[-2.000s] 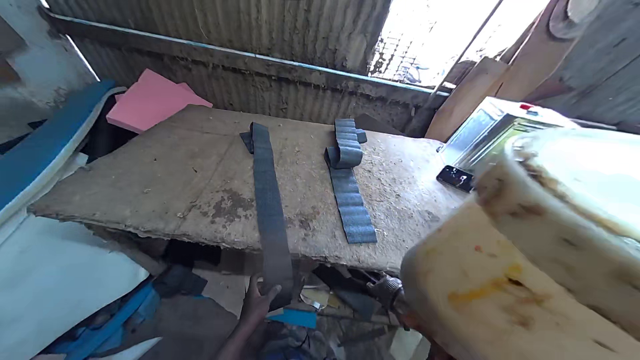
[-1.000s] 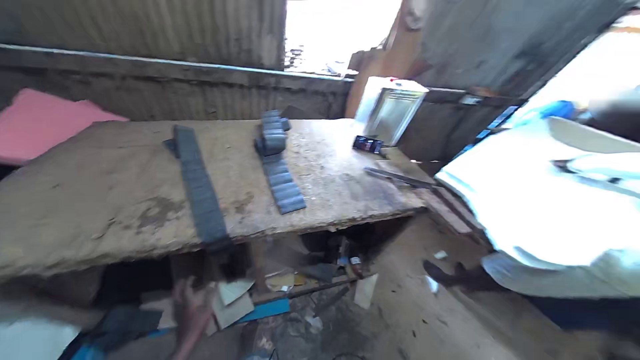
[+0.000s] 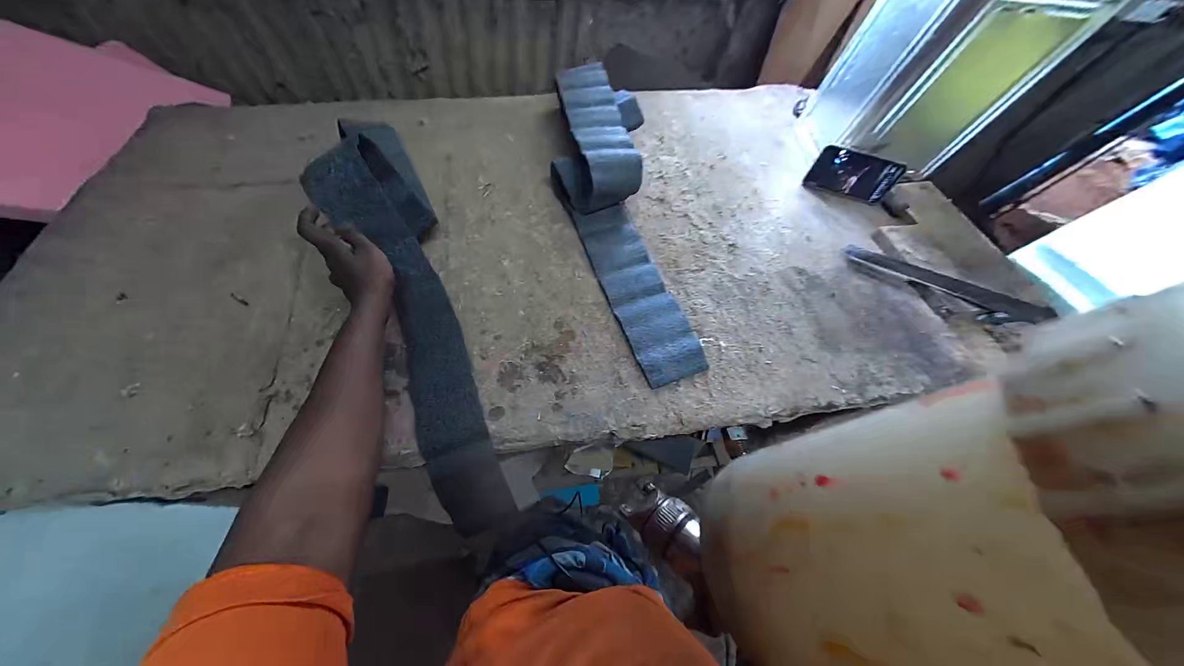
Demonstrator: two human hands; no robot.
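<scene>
A long dark grey strip, apparently fabric, [image 3: 444, 370] runs from a raised fold at the back of the worn table [image 3: 213, 324] down over its front edge. My left hand [image 3: 350, 259] grips the strip's left side just below the fold, fingers curled at its edge. To the right lies a second grey strip [image 3: 638, 287], ridged across its width and looped at its far part. A metal-banded watch [image 3: 671, 523] shows low beside a large stained pale cylindrical object [image 3: 897, 527]; my right hand there is mostly hidden and its grasp cannot be made out.
Pink sheets [image 3: 83, 111] lie at the back left. A phone [image 3: 853, 174] leans by a metal-framed box [image 3: 980, 74] at the back right, with a dark flat tool [image 3: 943, 282] nearer. A pale sheet [image 3: 102, 573] is at lower left; scraps lie under the table.
My left hand is now up on the tabletop at the dark strip; one second ago it was below the front edge. The strip's far part is now lifted into a fold. The view has swung.
</scene>
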